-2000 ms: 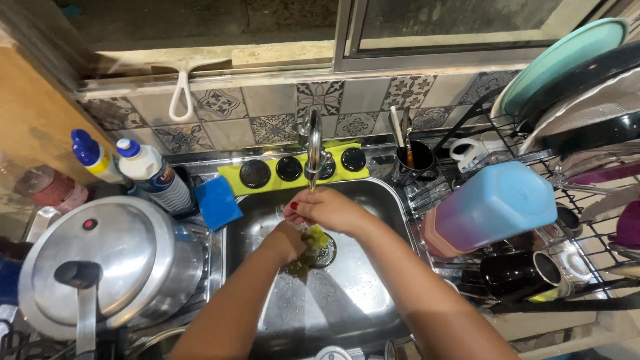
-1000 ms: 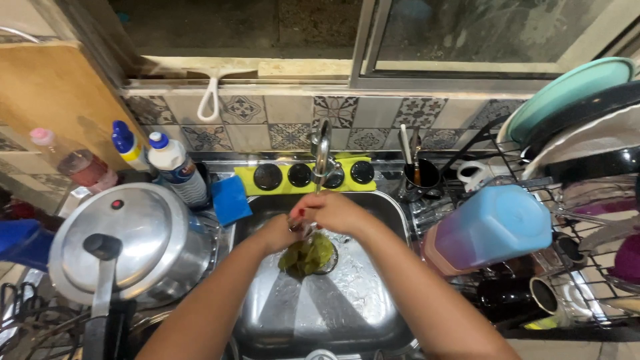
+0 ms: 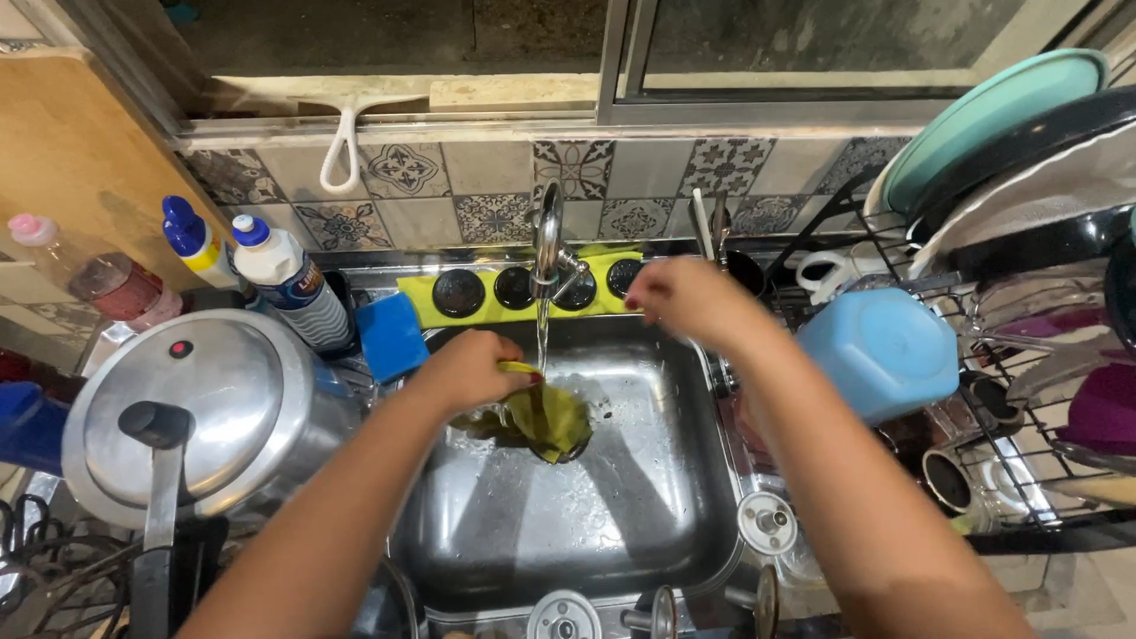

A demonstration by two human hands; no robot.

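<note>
My left hand (image 3: 484,368) pinches the edge of a wet yellow-green cloth (image 3: 552,417), which hangs down into the stainless steel sink (image 3: 657,532) near the drain. Water runs from the chrome faucet (image 3: 548,235) just beside the pinched edge. My right hand (image 3: 682,300) is raised over the sink's back right corner, slightly blurred, near a black round burner cap (image 3: 625,277); whether it holds anything small I cannot tell. More black burner caps (image 3: 459,293) rest on a yellow cloth (image 3: 417,297) behind the sink.
At left stand a pressure cooker (image 3: 231,399), cleaner bottles (image 3: 288,280) and a blue sponge (image 3: 391,337). Right of the sink are a blue plastic container (image 3: 879,355) and a dish rack (image 3: 1012,470) with dishes. Metal burner parts (image 3: 564,617) lie along the front edge. A white-handled squeegee (image 3: 344,146) hangs behind.
My hands, together under the faucet before, are now apart. The right has moved up and right; the left has moved left with the yellow-green cloth.
</note>
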